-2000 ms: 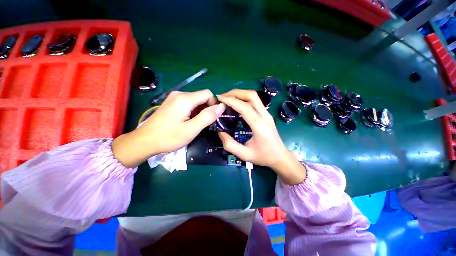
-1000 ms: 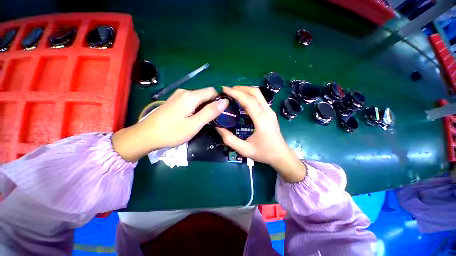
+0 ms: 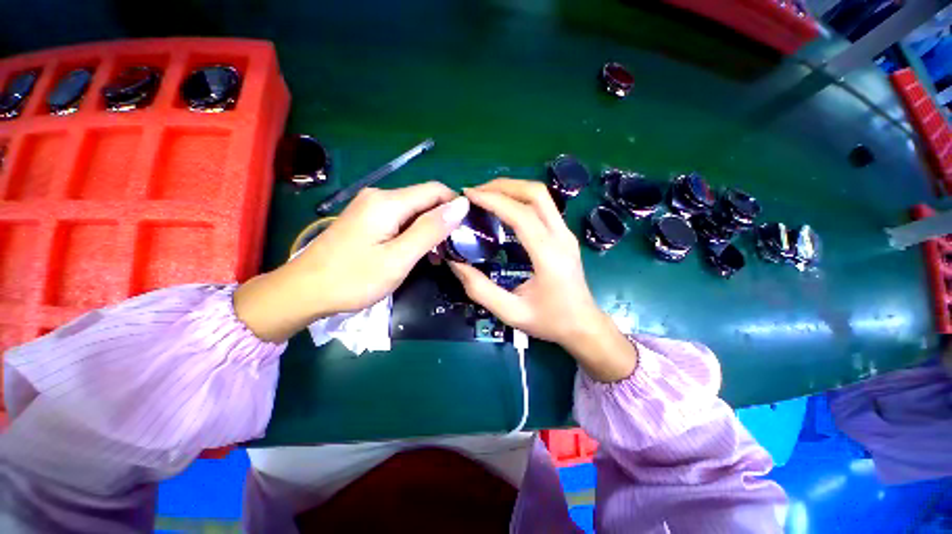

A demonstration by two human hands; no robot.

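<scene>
A glossy black round display module [image 3: 473, 238] is held between both hands, tilted, over the test fixture. My left hand [image 3: 381, 242] grips its upper left edge with thumb and fingers. My right hand [image 3: 538, 266] holds its right and lower edge. The black fixture plate [image 3: 418, 316] lies below, largely hidden by the hands. A small circuit board [image 3: 508, 275] shows beside my right thumb. A white USB cable [image 3: 524, 386] runs down from the board's lower edge.
A red foam tray [image 3: 198, 250] stands at left, with black discs in its top pockets. A cluster of black discs [image 3: 673, 237] lies at right. A white cloth [image 3: 360, 329], a yellow ring [image 3: 307, 234], a slim grey stick [image 3: 378, 177] and one disc [image 3: 306, 162] lie left.
The module in my hands has tilted, and its face now shows a bright reflection. Both hands stay in nearly the same place around it.
</scene>
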